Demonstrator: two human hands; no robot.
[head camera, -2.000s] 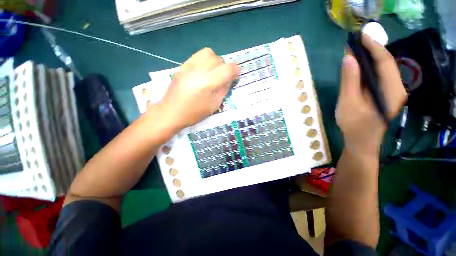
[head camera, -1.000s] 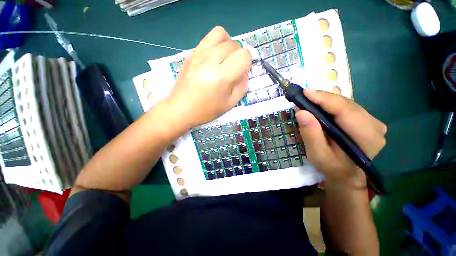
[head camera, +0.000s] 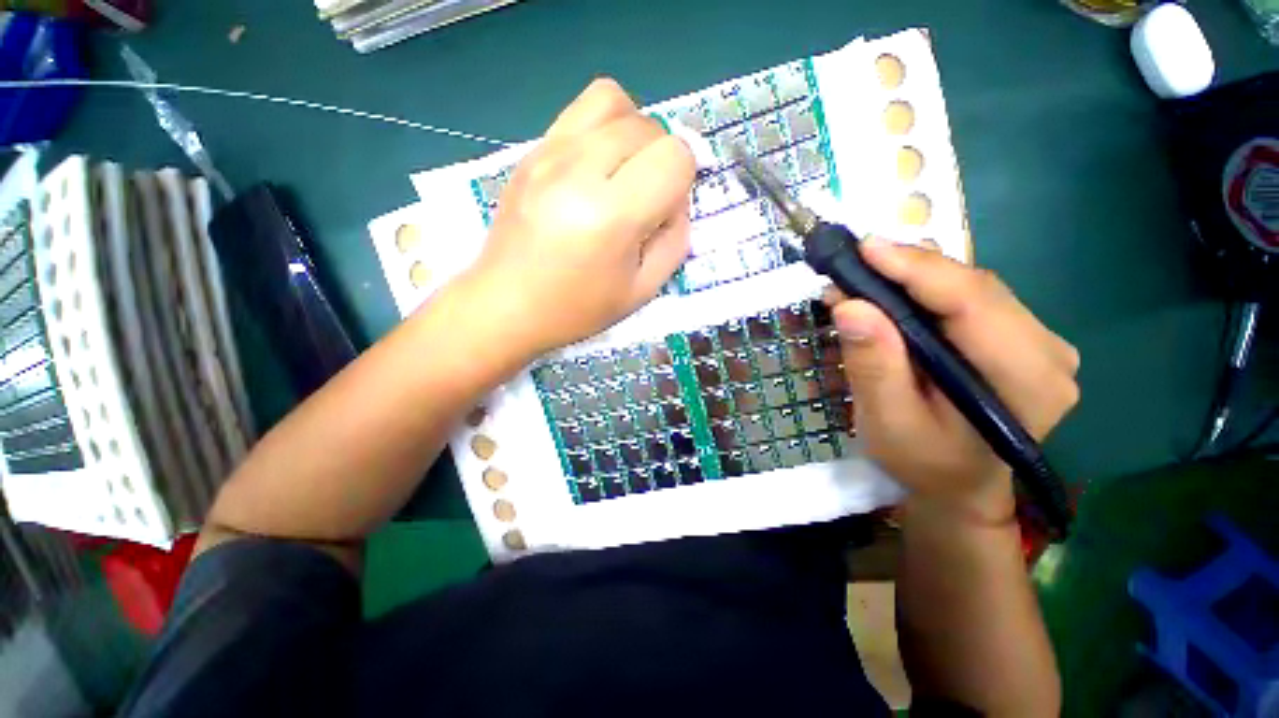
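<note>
A white tray (head camera: 603, 523) with round tan holes along both short sides lies before me. It holds two panels of small boards, a near PCB panel (head camera: 697, 407) and a far one partly under my hands. My left hand (head camera: 589, 211) is closed on the thin solder wire (head camera: 323, 108), which runs in from the left edge; its end is hidden by my fingers. My right hand (head camera: 954, 365) holds the black soldering iron (head camera: 940, 368) like a pen. Its metal tip points at the far panel, just right of my left fingers; contact cannot be told.
Stacked trays (head camera: 154, 337) stand at left beside a black glossy slab (head camera: 288, 288). Another stack (head camera: 407, 17) is at the top edge. At right are a white-capped container (head camera: 1173, 51) and a black box (head camera: 1234, 183) with a cord. A blue stool (head camera: 1213, 603) is below right.
My right hand has brought the iron from the right side over the far panel. Over the last second the tip has shifted slightly. My left hand keeps the wire over the far panel.
</note>
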